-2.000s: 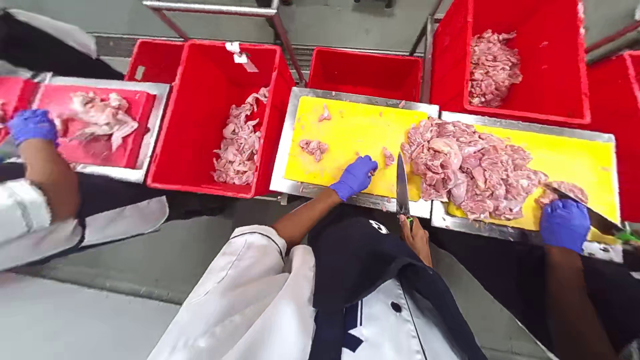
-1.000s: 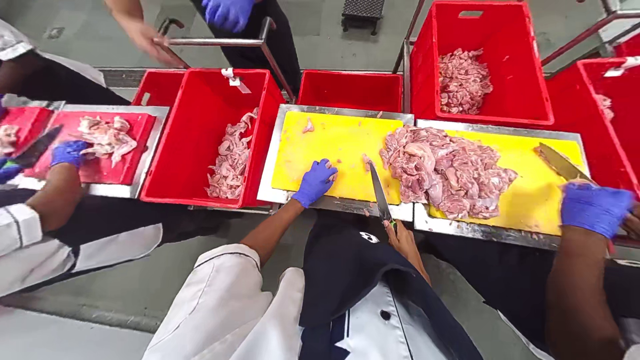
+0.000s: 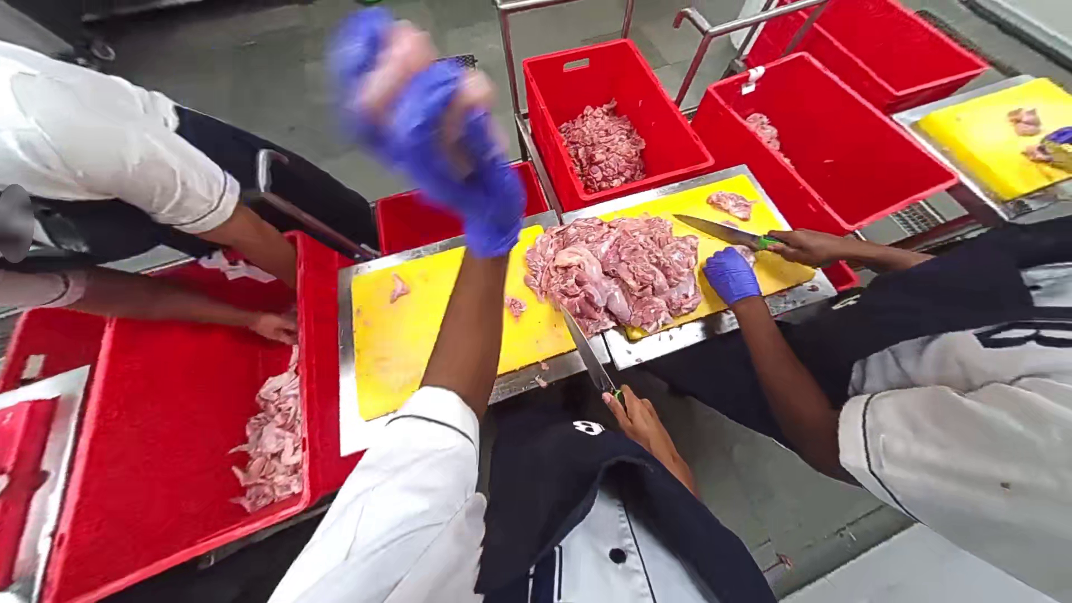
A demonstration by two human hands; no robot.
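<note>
My left hand [image 3: 452, 142], in a blue glove, is raised above the far edge of the yellow cutting board [image 3: 419, 318]. It is blurred, with pale pink raw meat [image 3: 398, 67] in its fingers. My bare right hand [image 3: 645, 423] holds a kitchen knife [image 3: 586, 347] by its handle near my apron; the blade points at the meat pile. That pile of raw chicken pieces [image 3: 620, 268] spans the right end of my board and the co-worker's board. Small scraps of meat [image 3: 399, 288] lie on my board.
A large red crate [image 3: 176, 419] with chicken pieces stands at left, a person's arms reaching into it. Another red crate [image 3: 603, 126] of cut meat stands behind the boards. At right a co-worker holds a knife [image 3: 724, 230] over a yellow board [image 3: 749, 197]. Metal trolley rails [image 3: 737, 29] rise behind.
My left hand has risen from the board and now has meat in it. The person across has come to the left crate with both arms in it. The view has swung right.
</note>
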